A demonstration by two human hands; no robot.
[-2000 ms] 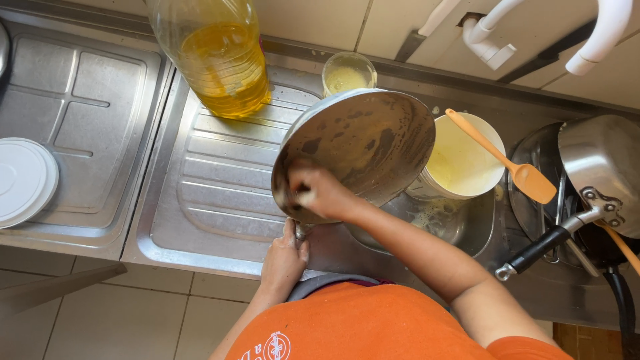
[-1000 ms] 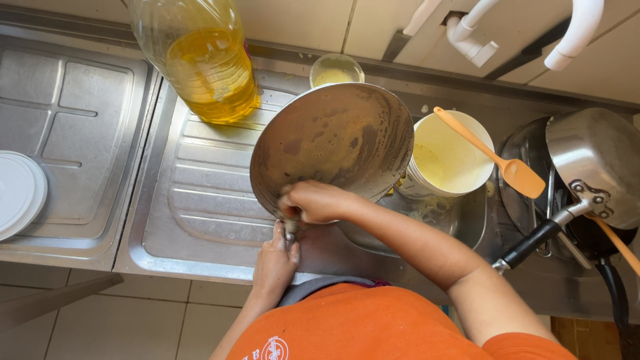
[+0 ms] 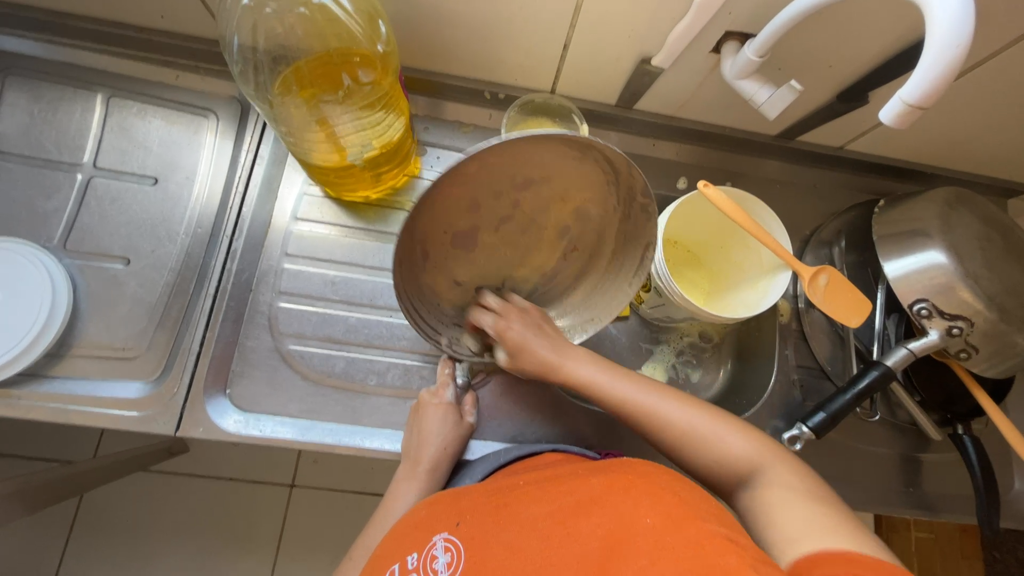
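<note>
A large metal pan [image 3: 528, 224] with a browned, patchy surface is held tilted over the steel drainboard and the edge of the sink. My left hand [image 3: 442, 412] grips its metal handle [image 3: 462, 376] at the near side. My right hand [image 3: 512, 332] presses against the pan's lower part with curled fingers; something small seems to be under them, but what it is stays hidden. Behind the pan stands a small clear tub [image 3: 544, 114] with pale yellow contents. To its right, a white plastic bucket [image 3: 724, 256] with yellowish residue has an orange spatula [image 3: 800, 264] lying across its rim.
A large plastic bottle of yellow liquid [image 3: 344, 120] stands behind left. The sink basin [image 3: 752, 372] holds foamy liquid. At right are a steel saucepan [image 3: 952, 272] and dark pans, under a white faucet [image 3: 932, 64]. A white lid [image 3: 28, 304] lies far left.
My right hand has moved over the lower part of the pan, while my left hand has kept its grip on the handle. The pan's tilt has changed slightly.
</note>
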